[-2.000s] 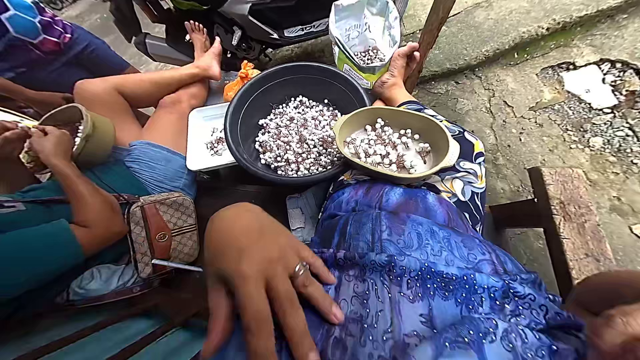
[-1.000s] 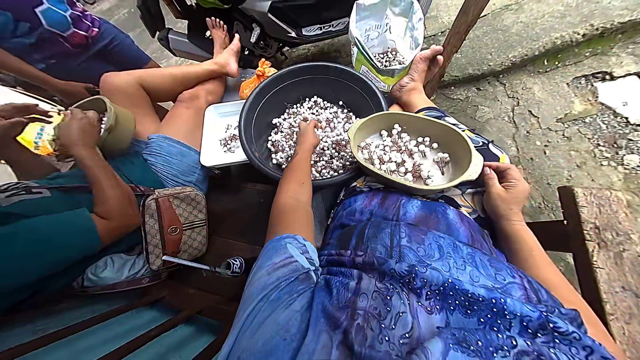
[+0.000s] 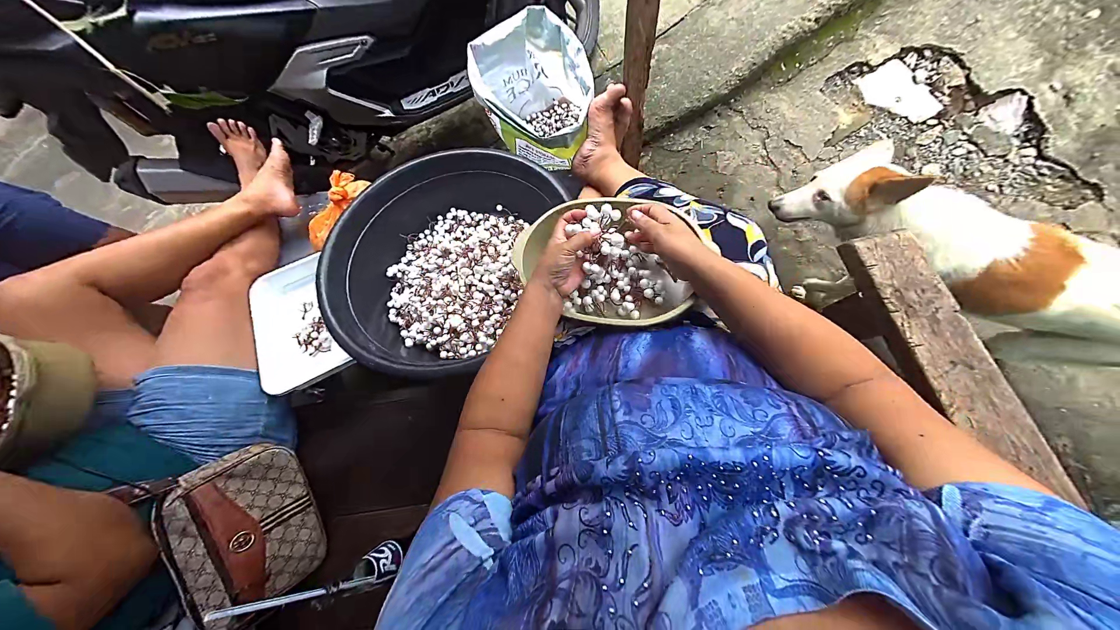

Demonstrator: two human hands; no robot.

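Note:
Both of my hands are over an oval olive plastic bowl (image 3: 669, 313) on my lap. My left hand (image 3: 564, 254) holds a bunch of small white berries on thin reddish-brown stems (image 3: 604, 262) between thumb and fingers. At the bunch's right side, my right hand (image 3: 667, 236) pinches at a berry or stem; its fingertips partly hide what they hold. More stemmed berries lie in the bowl. Touching it on the left is a large round black basin (image 3: 354, 306) with a heap of the same berries (image 3: 459, 284).
A white tray (image 3: 284, 337) with some stems sits left of the basin, near an orange plastic bag (image 3: 337, 206). An opened sack (image 3: 534, 87) holds loose berries. A person sits at left, with a patterned shoulder bag (image 3: 254, 525) alongside. A dog (image 3: 980, 227) stands right, behind a wooden beam (image 3: 954, 359).
My left hand has come out of the basin to the oval bowl, now with a berry bunch. My right hand has moved from the bowl's right edge to the bunch. The dog has come into view.

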